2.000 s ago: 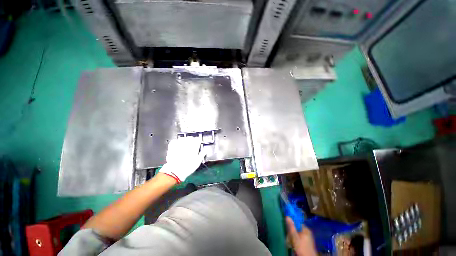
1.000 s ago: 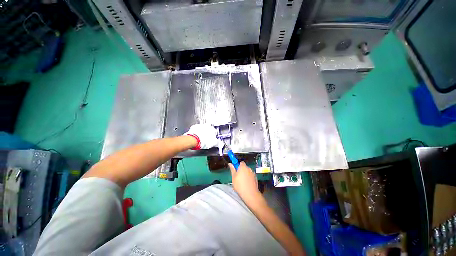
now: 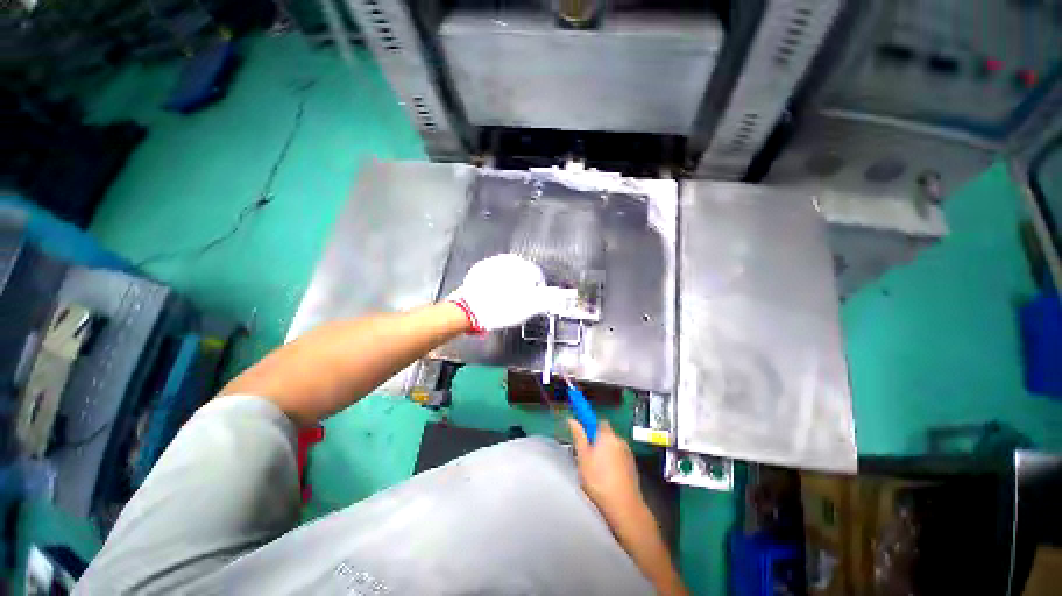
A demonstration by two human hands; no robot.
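Note:
The silver mould plate (image 3: 557, 239), with fine lengthwise lines on its face, lies on the dark press sliding table (image 3: 637, 270). Its wire handle (image 3: 552, 333) points toward me. My left hand (image 3: 507, 293), in a white cotton glove with a red cuff, is at the plate's near left part, fingers toward its near end; whether they grip anything is unclear. My bare right hand (image 3: 607, 466) is closed on the blue handle of a screwdriver or pry tool (image 3: 581, 411). Its thin shaft points up toward the wire handle; its tip is hard to make out.
Lighter side shelves (image 3: 763, 320) flank the table. The grey press (image 3: 580, 72) stands behind it. A cardboard box (image 3: 834, 512) and a blue bag or liner (image 3: 763, 565) are at lower right. Grey and blue equipment (image 3: 99, 373) stands at left on the green floor.
My right hand has come from the lower right with the blue-handled tool to the table's front edge. My gloved hand has moved from the wire handle onto the plate's near end. The view has shifted.

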